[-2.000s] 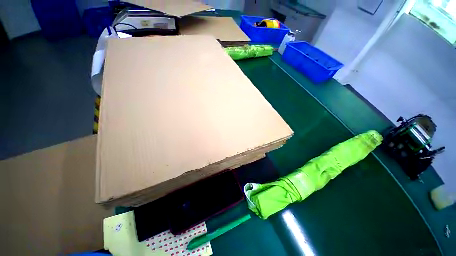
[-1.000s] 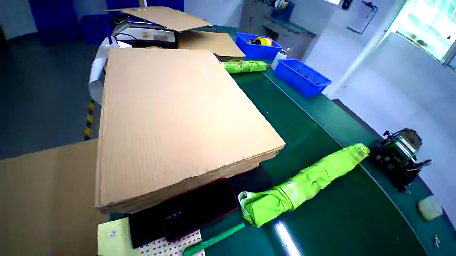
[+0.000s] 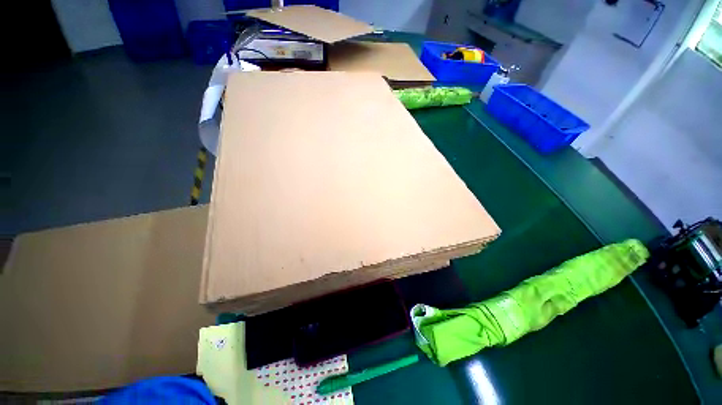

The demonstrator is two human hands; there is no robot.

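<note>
Neither of my hands is in view. A tall stack of cardboard sheets (image 3: 340, 174) lies nearest in front of me on the green bench. A dark smartphone with a red edge (image 3: 356, 320) lies at its near side. Under it are a label sheet with red dots (image 3: 305, 381) and a pale yellow note (image 3: 224, 360). A thin green stick (image 3: 368, 373) lies beside them. A folded lime-green umbrella or fabric roll (image 3: 530, 304) lies to the right. A flat cardboard sheet (image 3: 111, 300) lies lower at the left.
Blue bins (image 3: 538, 117) stand at the far right of the bench, one holding yellow items. A black device (image 3: 693, 269) is at the right edge. A second green roll (image 3: 434, 97) lies behind the stack. A blue rounded thing (image 3: 162, 391), perhaps clothing, shows at the bottom edge.
The view has turned to the left, so the bench things sit further right in the picture. More of the lower cardboard and the blue thing show. Nothing on the bench has visibly moved.
</note>
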